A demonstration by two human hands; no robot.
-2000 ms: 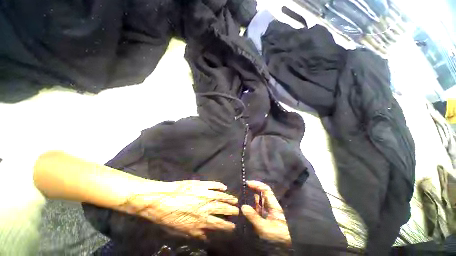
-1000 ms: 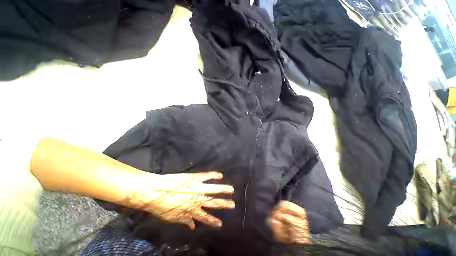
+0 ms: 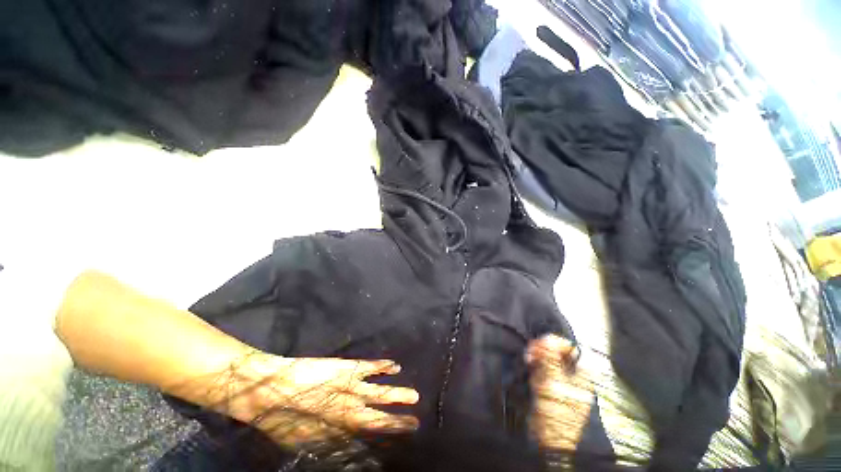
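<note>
A dark hooded jacket (image 3: pixel 341 286) lies front up on the pale table, its hood (image 3: pixel 429 138) away from me and a thin drawstring looping at the neck. The front zip (image 3: pixel 453 341) shows as a thin glinting line down the middle. My left hand (image 3: pixel 332 398) lies flat with fingers apart on the jacket, left of the zip. My right hand (image 3: pixel 558 392) is blurred over the jacket's right side, fingers curled; whether it pinches anything cannot be told.
A large dark garment heap (image 3: pixel 184 74) lies at the upper left. A second dark garment (image 3: pixel 673 258) with a grey band lies at the right. Folded stacks (image 3: pixel 645 55) are at the upper right, khaki cloth (image 3: pixel 784 387) at the far right. Speckled grey floor (image 3: pixel 120 415) shows lower left.
My right hand has moved from beside the zip to the jacket's right side, its fingers now curled. My left hand has shifted slightly on the cloth, fingers spread.
</note>
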